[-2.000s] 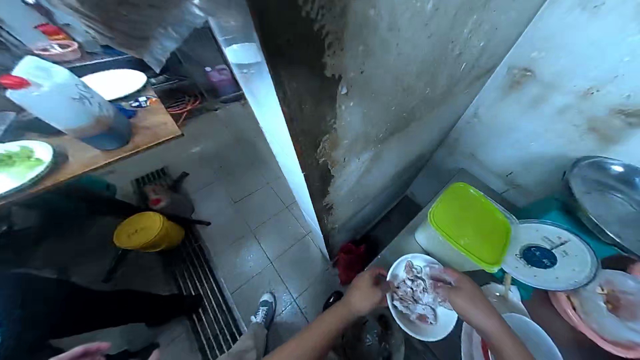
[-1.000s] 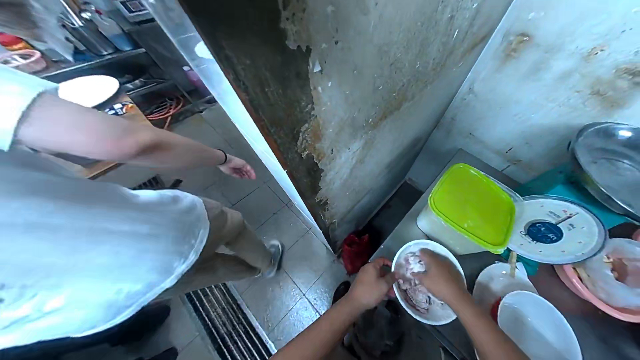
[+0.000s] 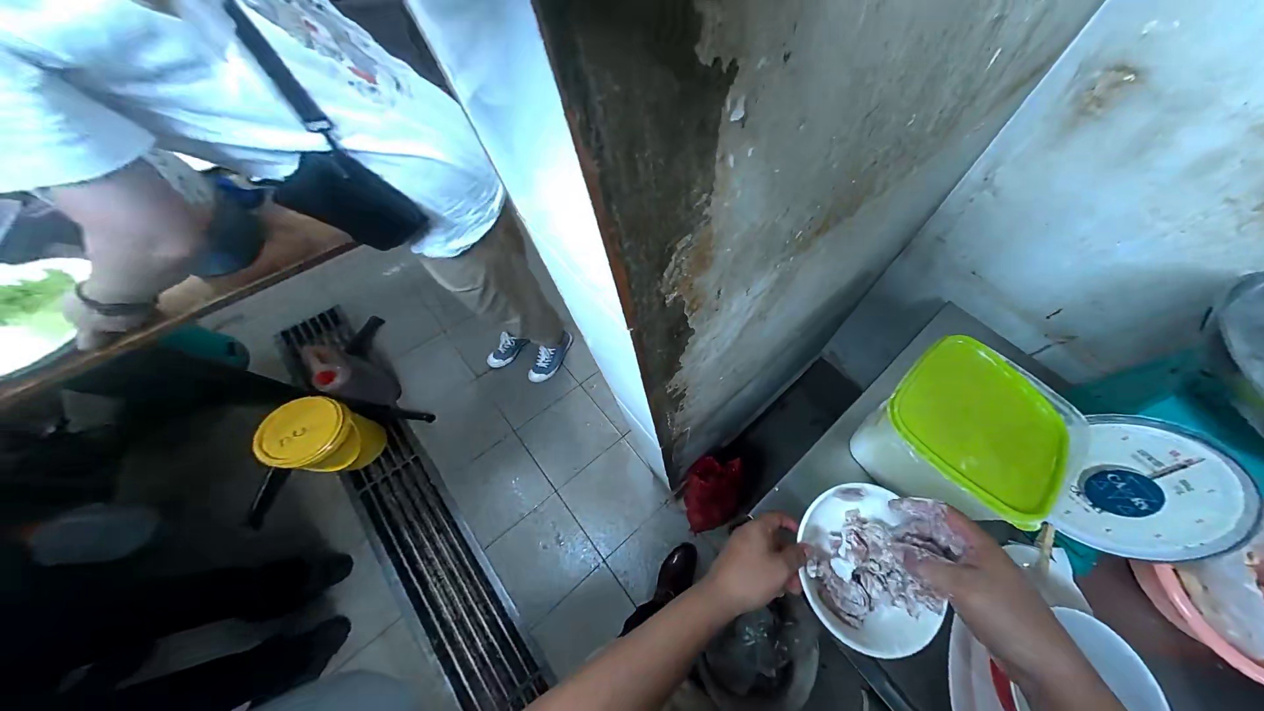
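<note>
A white bowl (image 3: 894, 632) holds pale, whitish-coated pieces of raw meat (image 3: 869, 568). My left hand (image 3: 755, 563) grips the bowl's left rim, thumb and fingers around the edge. At the right side of the bowl, my right hand (image 3: 953, 553) has its fingers on some of the coated meat; its palm side is partly hidden. Just behind the bowl stands a clear plastic container of white powder with a lime-green lid (image 3: 978, 425). To its right is a dial scale (image 3: 1150, 489).
White bowls (image 3: 1106, 652) stand at the lower right, near a pink basin (image 3: 1190, 612). A stained wall (image 3: 790, 178) rises behind the counter. At left, a person in a white shirt (image 3: 425, 148) stands by a table. A yellow bucket (image 3: 306, 434) sits beside a floor drain grate (image 3: 434, 553).
The person in the white shirt, walking past one second ago, now stands by the table with a hand near the plate. My right hand has shifted from inside the bowl toward its right side.
</note>
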